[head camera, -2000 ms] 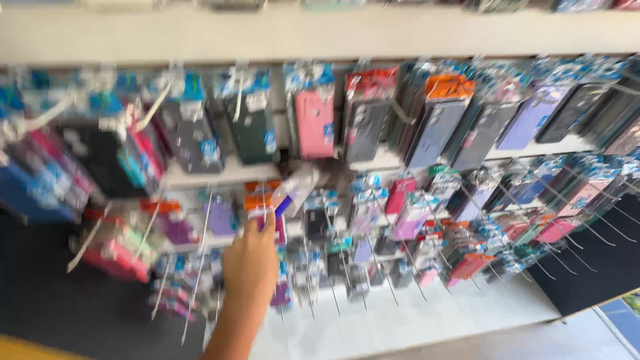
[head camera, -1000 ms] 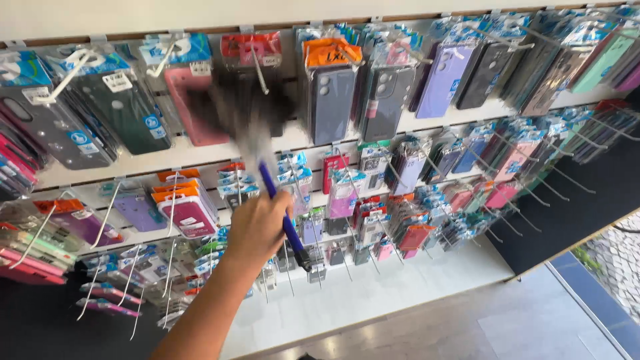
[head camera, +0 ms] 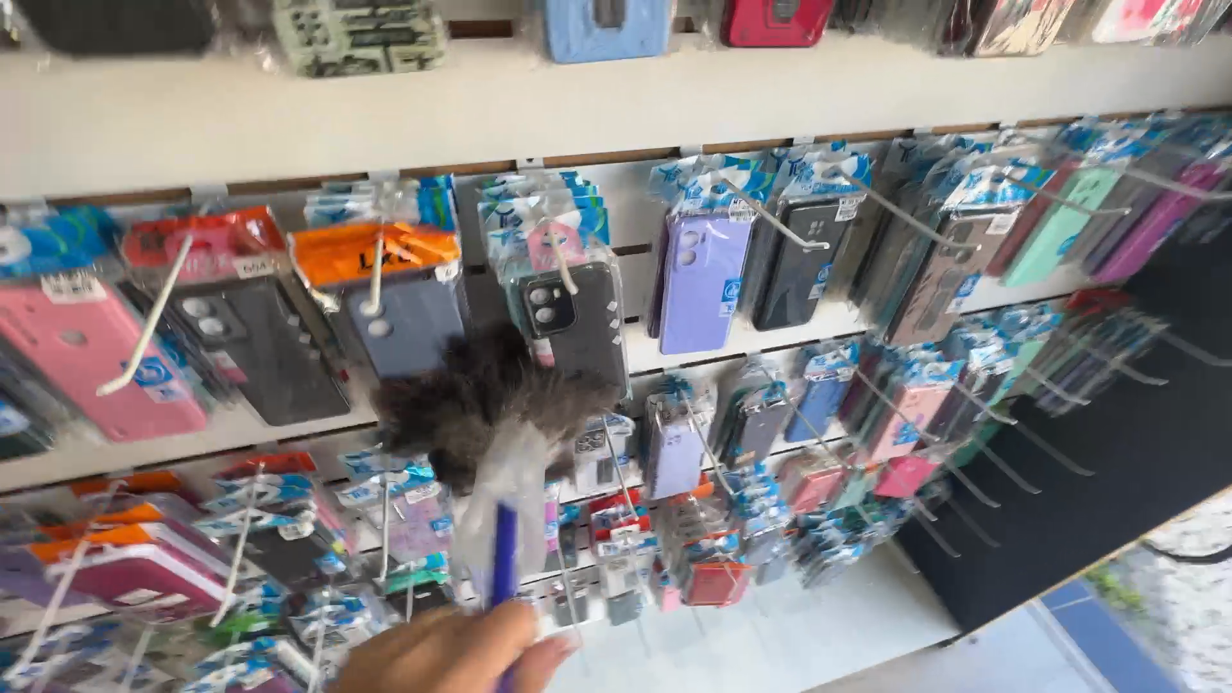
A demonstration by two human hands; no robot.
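My right hand (head camera: 452,650), low in the view, is closed around the blue handle of a feather duster (head camera: 496,404). The duster's dark grey-brown feathers are up against the packaged phone cases on the middle row, over the lower part of a grey-blue case (head camera: 404,327) and beside a black case (head camera: 573,322). Clear plastic wraps the base of the feathers. A lilac case (head camera: 705,279) hangs a little to the right. My left hand is not in view.
White metal hooks (head camera: 159,318) stick out from the white slatted wall (head camera: 289,106) with more packaged cases in rows. Further cases hang above, including a red one (head camera: 778,19). A dark panel (head camera: 1088,462) stands at the right, with floor below.
The duster was blurred over the pink and dark cases a second ago; now it lies further right, by the grey-blue and black ones. The view has shifted closer to the racks.
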